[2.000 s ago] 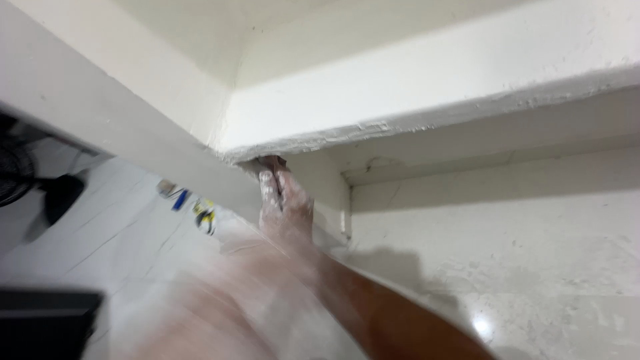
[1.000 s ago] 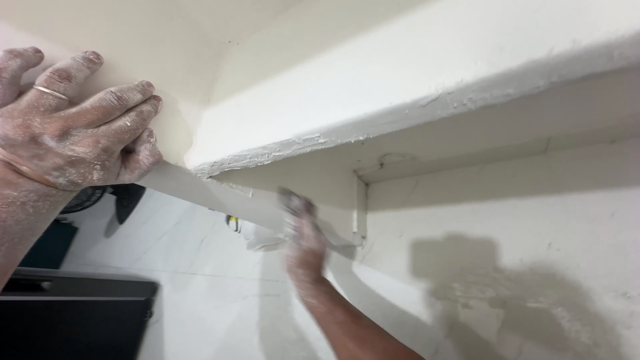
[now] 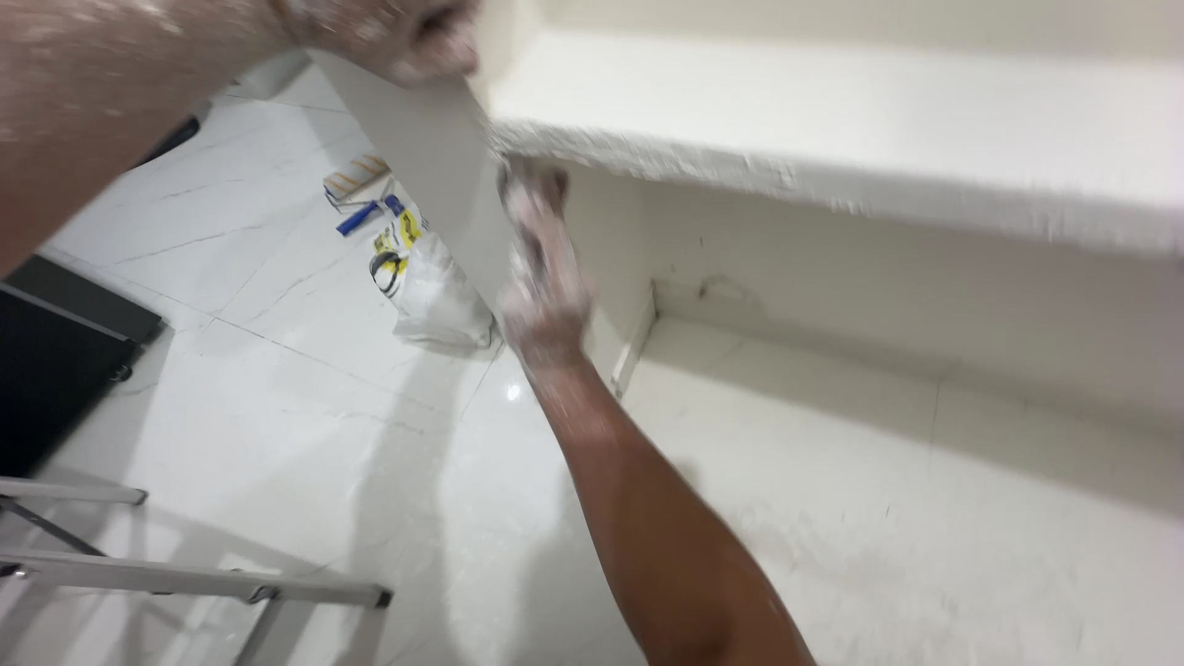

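My right hand [image 3: 546, 287], coated in white dust, reaches up from the lower right. Its fingers are around a small dark piece [image 3: 557, 183], too blurred to name, at the underside of a white plastered ledge [image 3: 740, 176] by its left corner. That ledge's lower edge is rough and uneven. At the top left my left hand [image 3: 407, 37], also dusty, is by the end face of the white wall panel [image 3: 416, 139]. Its fingers look curled and are partly cut off by the frame; whether they hold anything is unclear.
On the marbled tile floor [image 3: 277, 370] below lie a paint roller [image 3: 356, 176] with a blue handle and a white plastic bag [image 3: 444, 296] with yellow and black print. An aluminium stepladder [image 3: 203, 578] stands at the lower left, near a dark cabinet or case [image 3: 65, 361].
My right hand has gone from below the ledge up to its underside. My left hand, spread on the wall a second ago, now has curled fingers. The view has shifted, bringing the stepladder in.
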